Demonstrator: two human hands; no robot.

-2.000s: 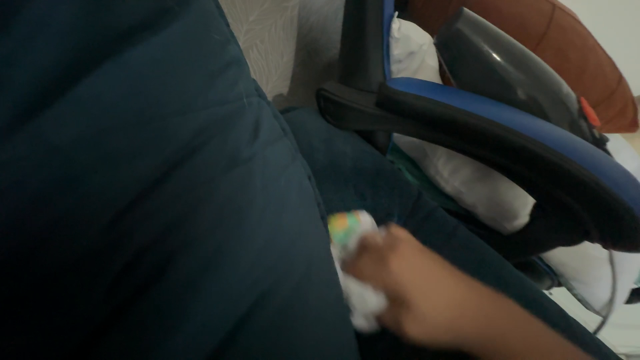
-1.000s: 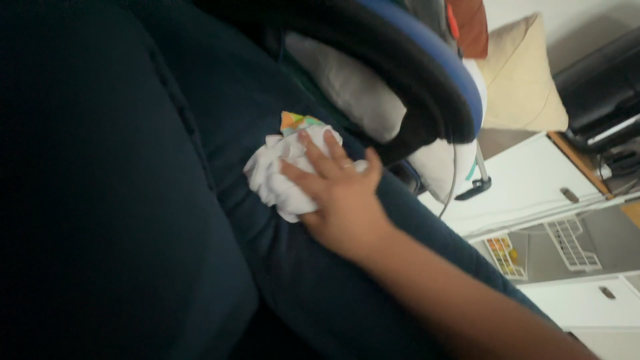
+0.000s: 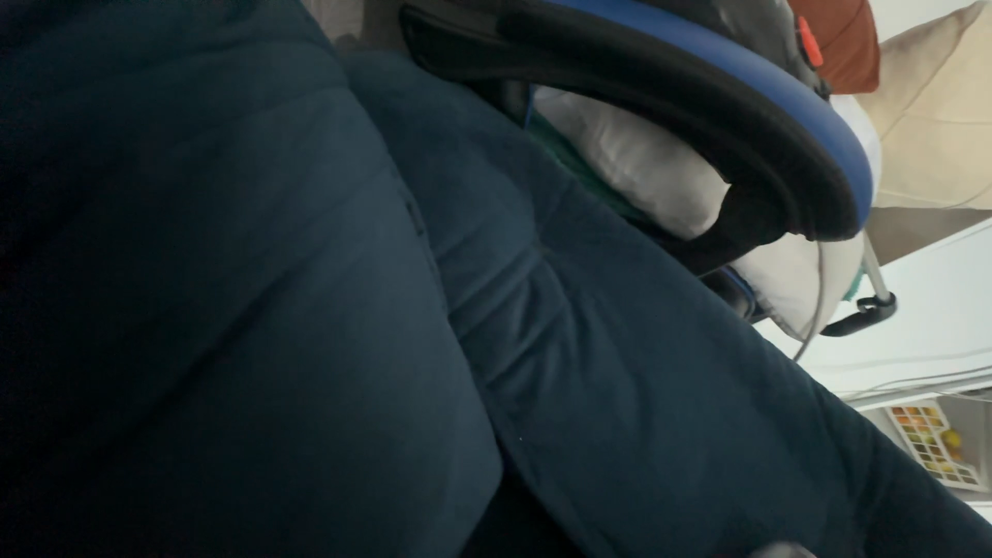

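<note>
Dark blue padded upholstery point(image 3: 325, 333), apparently a sofa with a cushion or backrest, fills the left and middle of the head view. A seam runs between its large left part and the surface point(image 3: 620, 372) beside it. At the very bottom edge a small pale blurred patch point(image 3: 784, 550) shows; whether it is part of a hand or cloth, I cannot tell. Neither of my hands can be made out. The white cloth is not in view.
A black and blue chair armrest point(image 3: 697, 93) juts over the upper middle. Behind it lie a white pillow point(image 3: 643, 155), a brown cushion point(image 3: 841, 46) and a beige cushion point(image 3: 938, 116). A cable point(image 3: 820, 302) hangs down. A white basket point(image 3: 934, 446) with fruit-like items is at lower right.
One second ago a hand lay on a crumpled white cloth on the dark upholstery; both have left that spot. The view has shifted.
</note>
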